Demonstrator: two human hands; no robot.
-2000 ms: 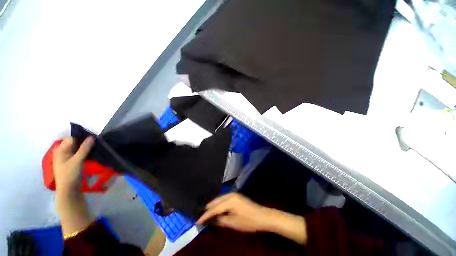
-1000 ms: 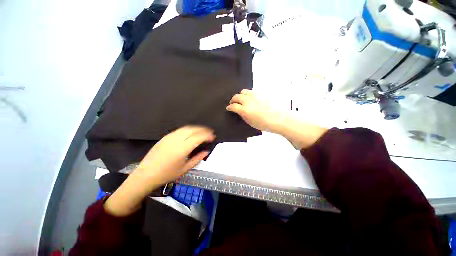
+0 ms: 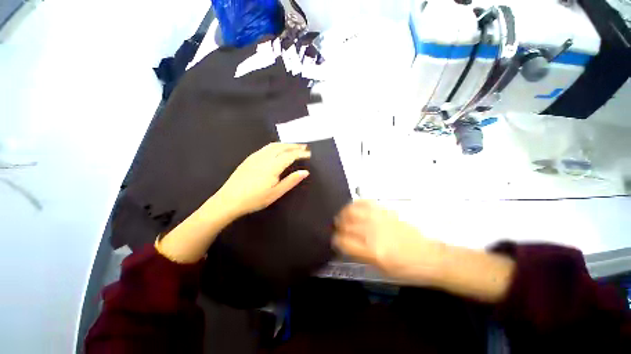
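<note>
A dark brown-black fabric panel [image 3: 304, 228] lies across the front of a larger stack of dark panels [image 3: 200, 131] and hangs over the table's front edge. My left hand [image 3: 266, 178] lies on the panel, thumb and fingers apart. My right hand [image 3: 373, 238] is blurred at the panel's right edge, fingers curled on it; the fingertips are not clear. A white piece [image 3: 304, 129] lies at the panel's top edge. Small white labels or tabs [image 3: 257, 61] are fanned on the back of the stack.
The white sewing machine head [image 3: 450, 62] with a blue stripe stands at the right, with a grey ridged knob [image 3: 470, 138] below. A shiny blue bag [image 3: 248, 21] is behind the stack. Dark cloth [image 3: 181, 63] hangs at the table's far left edge. A dark strip [image 3: 595, 76] hangs over the machine.
A dark panel now lies over the stack's front and past the table edge. My left hand moved up; my right hand moved down to the panel's right edge. The view shifted right.
</note>
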